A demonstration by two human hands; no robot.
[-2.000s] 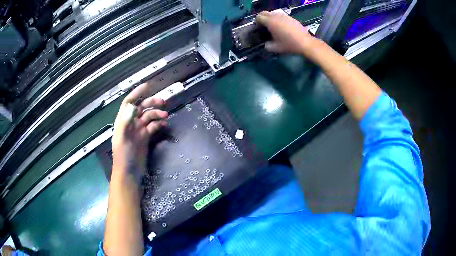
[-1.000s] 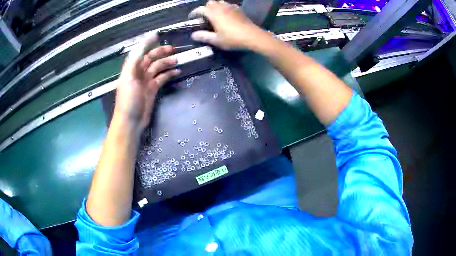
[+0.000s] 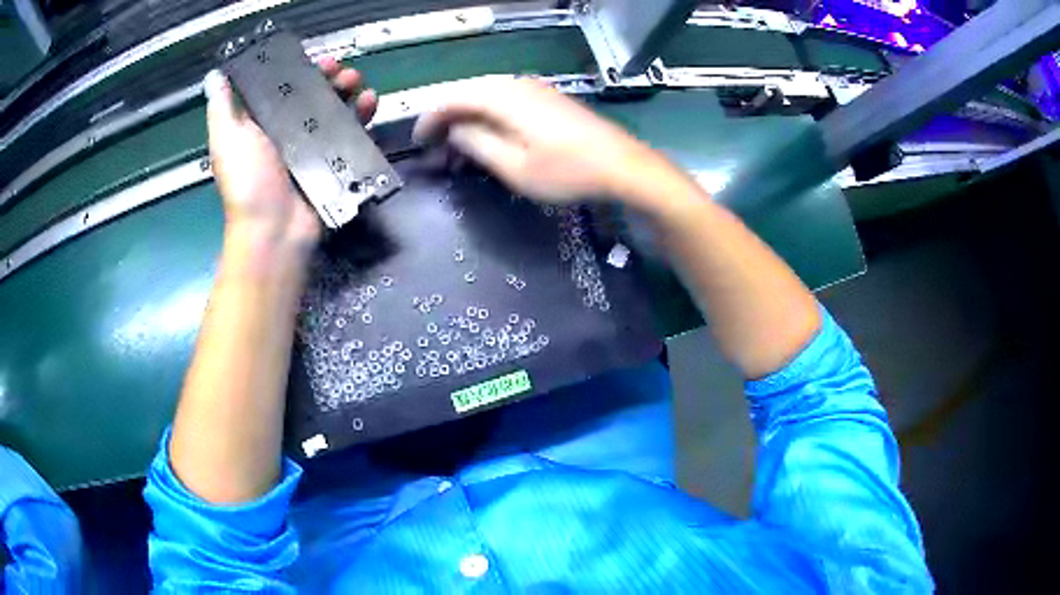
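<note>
My left hand holds a long grey metallic plate with small dark marks down its face, tilted above the tray's far left part. Small rings show at the plate's near end. The black parts tray lies in front of me, with many small rings along its near and right sides and a green label on the near edge. My right hand is blurred over the tray's far edge, fingers curled. Whether it holds something small cannot be seen.
Silver conveyor rails run behind the tray on the green bench. A metal upright stands at the right, with purple-lit equipment beyond. Another person's blue sleeve shows at the lower left.
The plate is now raised in my left hand, its marked face showing. My right hand has come from the far-right rail area to the tray's far edge.
</note>
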